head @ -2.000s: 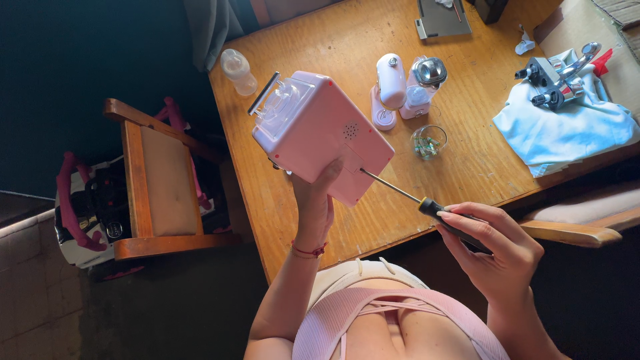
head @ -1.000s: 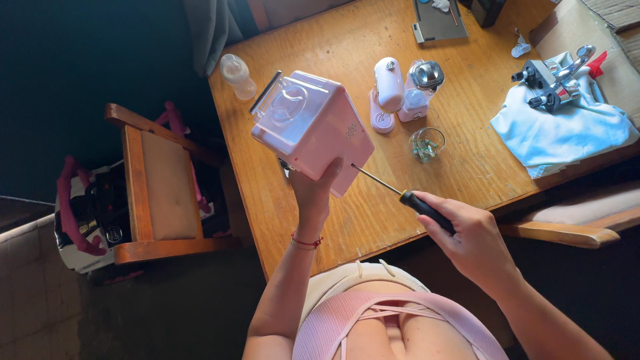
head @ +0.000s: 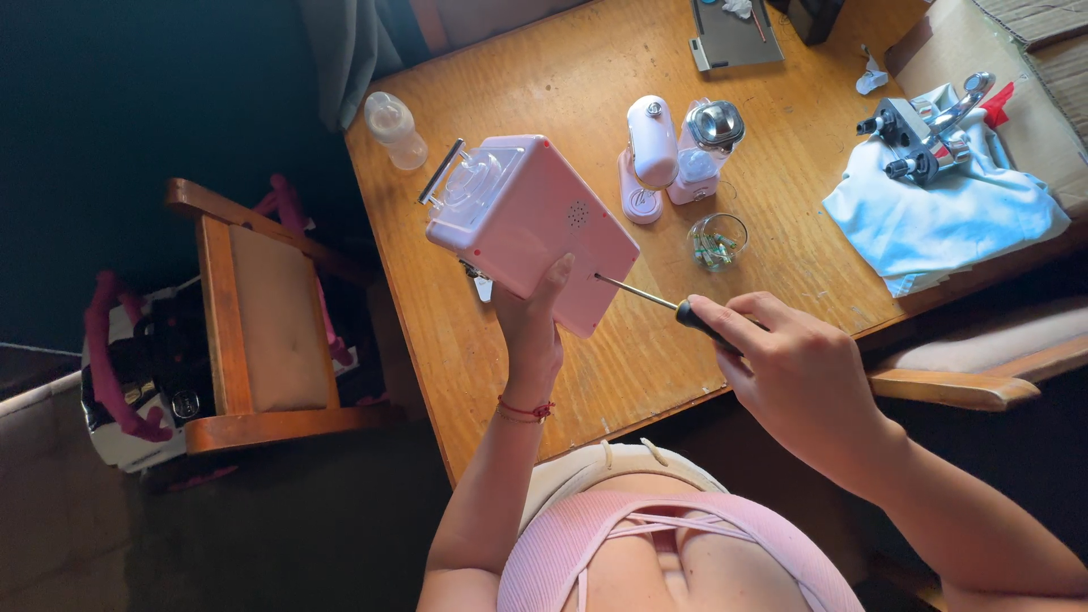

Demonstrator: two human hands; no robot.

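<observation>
A pink plastic toy appliance (head: 544,229), tilted above the table, is held from below by my left hand (head: 535,314), its thumb on the flat face with small holes and red dots. A clear domed panel and a bar handle show on its upper left side. My right hand (head: 786,365) grips the black handle of a screwdriver (head: 642,295), whose tip meets the flat face near its lower edge. Behind stand a pink toy stand mixer (head: 652,153) and a pink toy blender (head: 705,149). A glass bowl (head: 718,242) with several small batteries is just in front of them.
On the wooden table (head: 544,93) are a clear baby bottle (head: 395,130) at the left and a grey tray (head: 738,38) at the back. A chrome faucet (head: 935,132) lies on a light blue cloth (head: 943,212) at the right. Wooden chairs flank the table.
The pink appliance has been tilted about in my left hand, and its flat face shows more fully than one second ago. My right hand has shifted its grip on the screwdriver handle.
</observation>
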